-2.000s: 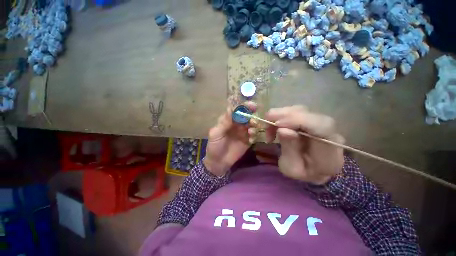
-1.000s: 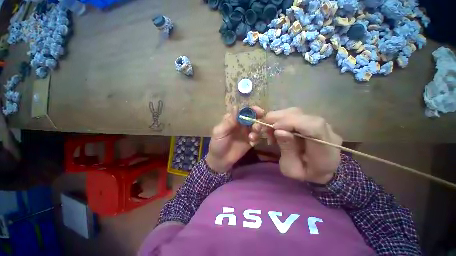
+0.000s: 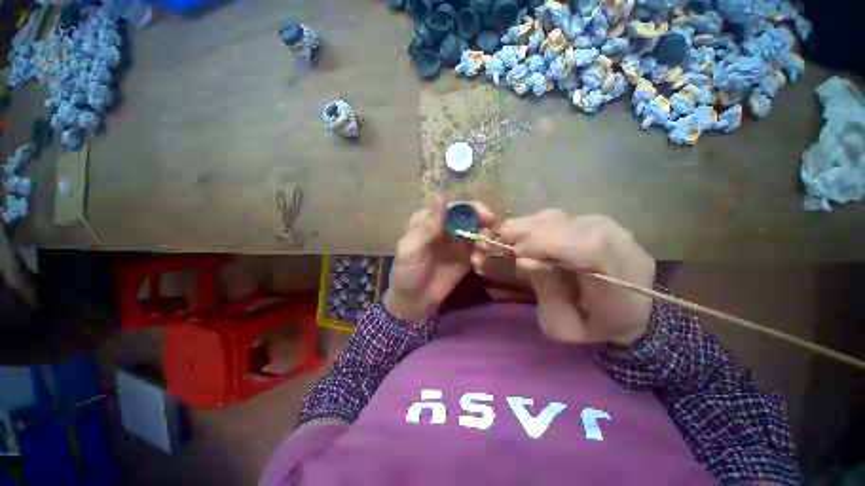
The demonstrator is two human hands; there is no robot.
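My left hand holds a small dark round cup with its opening facing up, just over the table's near edge. My right hand grips a long thin bamboo stick. The stick's pale tip is at the near inner rim of the cup, and its far end runs out past the right edge of the picture. A white disc-shaped glue pot or cap sits on the stained cardboard pad just beyond the cup.
Heaped dark cups and pale ruffled pieces lie at the far side. Two assemblies stand left of the pad. Thin pliers or snips lie near the edge. Crumpled white plastic is at right. Red stools and a yellow-rimmed tray are below.
The stick tip has moved from the middle of the cup to its near rim. Both hands still hold the same things. The table view has shifted slightly.
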